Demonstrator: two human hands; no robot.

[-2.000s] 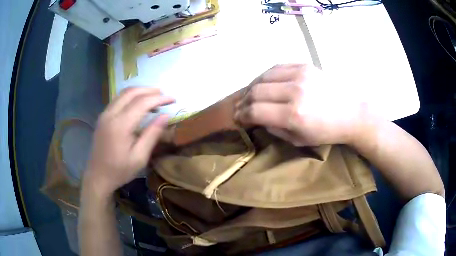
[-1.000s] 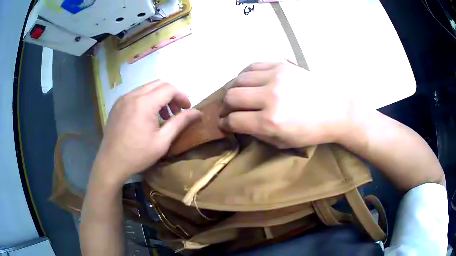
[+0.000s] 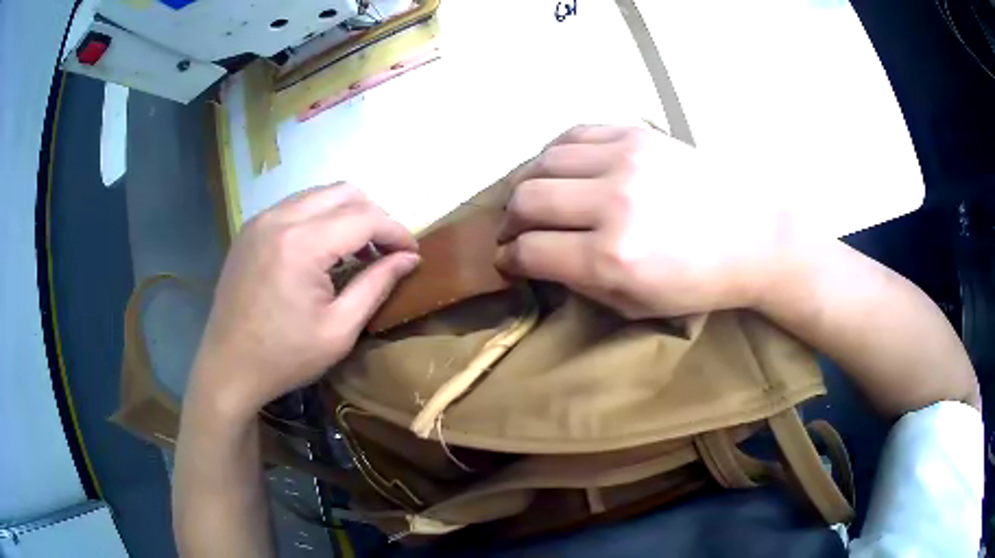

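A tan-brown fabric bag (image 3: 622, 381) lies across the lower middle, over the board's near edge. A smooth, redder brown leather-like strip (image 3: 453, 267) runs along its top edge. My left hand (image 3: 300, 283) pinches the strip's left part between thumb and fingers. My right hand (image 3: 611, 218) holds the strip and the bag's edge further right, with its fingers curled. Between the hands the strip lies exposed. A pale tan binding (image 3: 475, 376) with a frayed lower end and loose threads crosses the panel. The cloth beneath my fingers is hidden.
A white sewing machine head (image 3: 218, 38) with a red switch stands upper left, cut off by the frame. A yellow-brown frame with a pink-red strip (image 3: 366, 85) lies near it on the white board (image 3: 786, 109). Tan straps (image 3: 807, 469) hang lower right; a loop (image 3: 136, 360) is at left.
My left hand, open and blurred two seconds ago, has moved right and closed on the strip. My right hand keeps its hold. The view has shifted, and the snips at the top are out of frame.
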